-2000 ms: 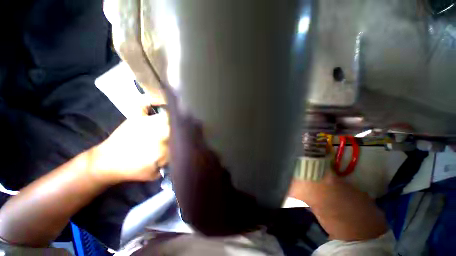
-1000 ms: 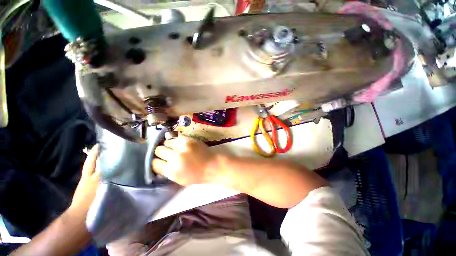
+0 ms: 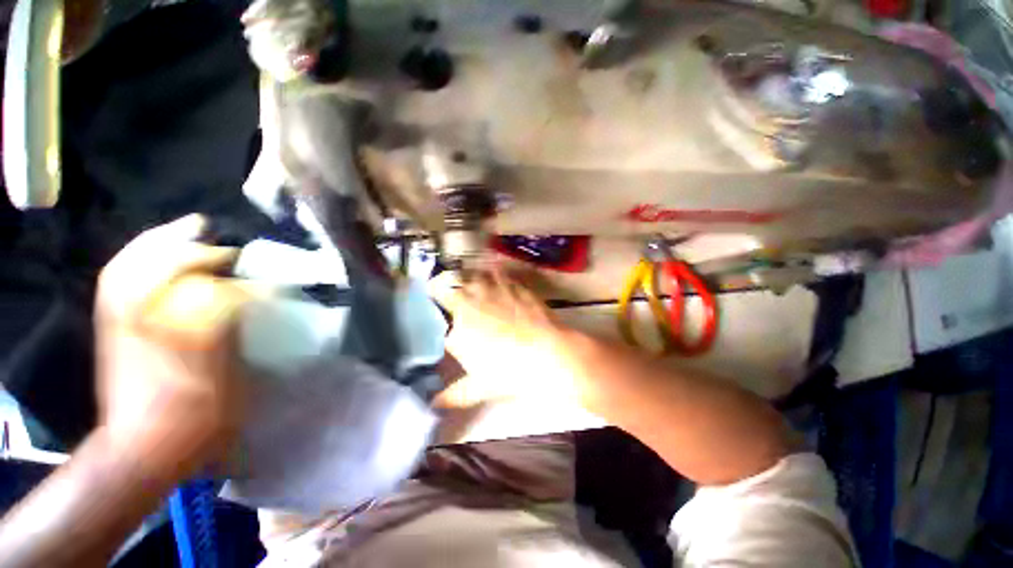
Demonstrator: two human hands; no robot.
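The light grey-blue fabric (image 3: 333, 427) hangs over the table's front edge, below the left end of the sewing machine head (image 3: 600, 133). My left hand (image 3: 167, 333) is blurred, with its fingers curled at the fabric's left edge; it seems to grip it. My right hand (image 3: 500, 333) lies by the needle area, at the fabric's right side; its fingertips are blurred and I cannot tell whether they hold cloth. The needle and presser foot are hidden behind the blurred curved guard (image 3: 372, 300).
Scissors with yellow and red-orange loops (image 3: 691, 305) lie right of my right hand. A red-and-black item (image 3: 544, 251) is under the machine arm. Black fabric (image 3: 144, 133) is heaped at the left. Blue crate parts (image 3: 194, 527) show below the table. Pink cloth (image 3: 955, 239) wraps the head's right end.
My left hand has risen and come further into view at the fabric's left edge. The view has shifted, so the machine and scissors appear further right. The fabric's lower part is spread differently.
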